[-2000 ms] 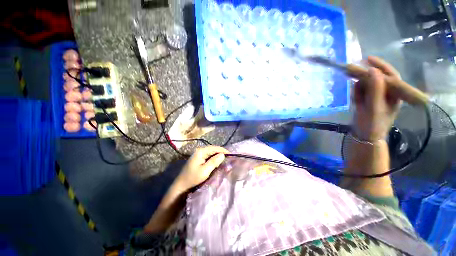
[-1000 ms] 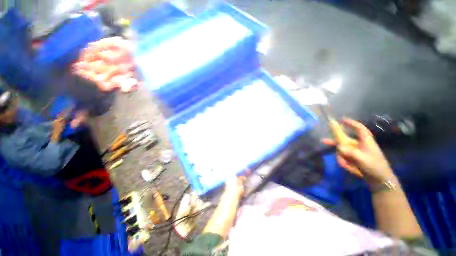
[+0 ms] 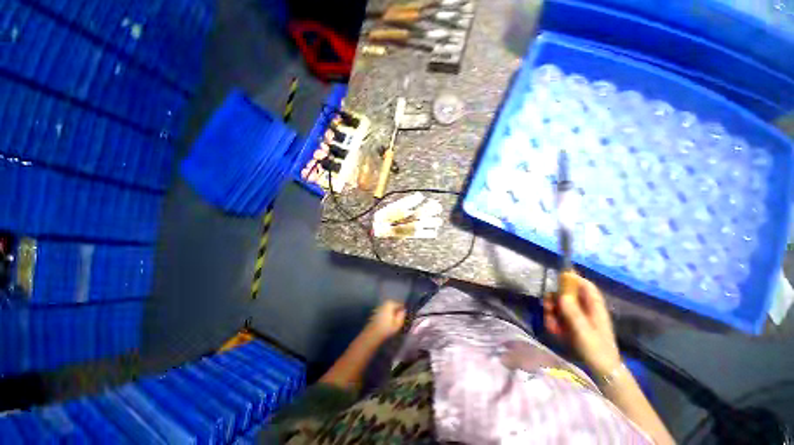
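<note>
My right hand is closed around the handle of a soldering iron. The iron's shaft reaches over the near part of a blue tray, its tip above the clear round parts set in rows there. Whether the tip touches a part I cannot tell. My left hand is low, left of the apron, small and partly dark, by the table's near edge. Whether it holds the black cord I cannot tell.
A spare iron lies beside a power strip. A crumpled off-white cloth, a loose clear disc and several wood-handled irons are on the speckled table. Stacked blue crates stand left. Another blue tray is behind.
The view has swung left. The iron, away from the tray a second ago, is over the clear parts again. My left hand has left the tray's near edge and is lower.
</note>
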